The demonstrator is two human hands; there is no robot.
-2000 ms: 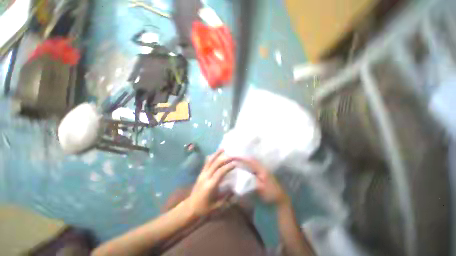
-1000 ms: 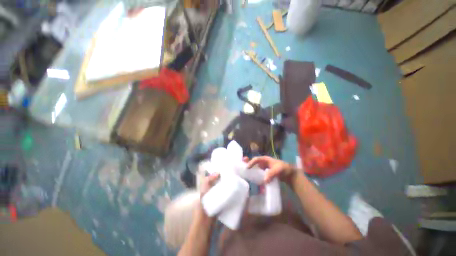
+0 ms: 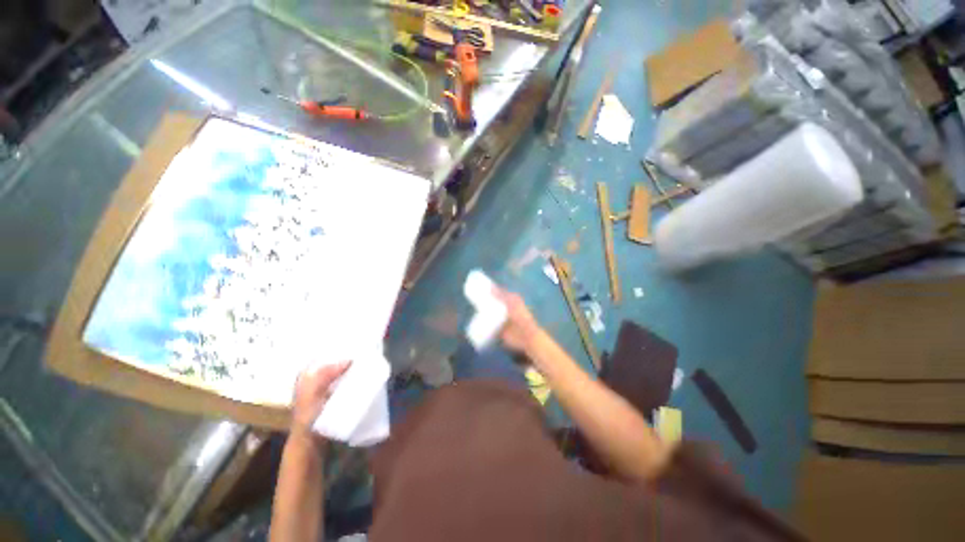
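A framed painting (image 3: 275,254) with a blue, white and speckled face lies face up on a tan cardboard sheet (image 3: 90,286) on the glass-topped table. My left hand (image 3: 315,394) holds white corner pieces (image 3: 362,404) at the painting's near right corner; whether they touch the frame is unclear. My right hand (image 3: 516,323) holds a smaller white corner piece (image 3: 485,310) in the air, to the right of the table edge.
An orange power tool (image 3: 463,79), a slim orange-red tool (image 3: 337,110) and a green hose (image 3: 407,111) lie on the table (image 3: 64,191). A bubble wrap roll (image 3: 762,201), wood strips (image 3: 605,244), wrapped stacks and cardboard (image 3: 889,371) are on the right.
The view has swung to the table and painting. My hands, earlier together around a white bundle, are now apart, each with white pieces. The red bag is no longer in view.
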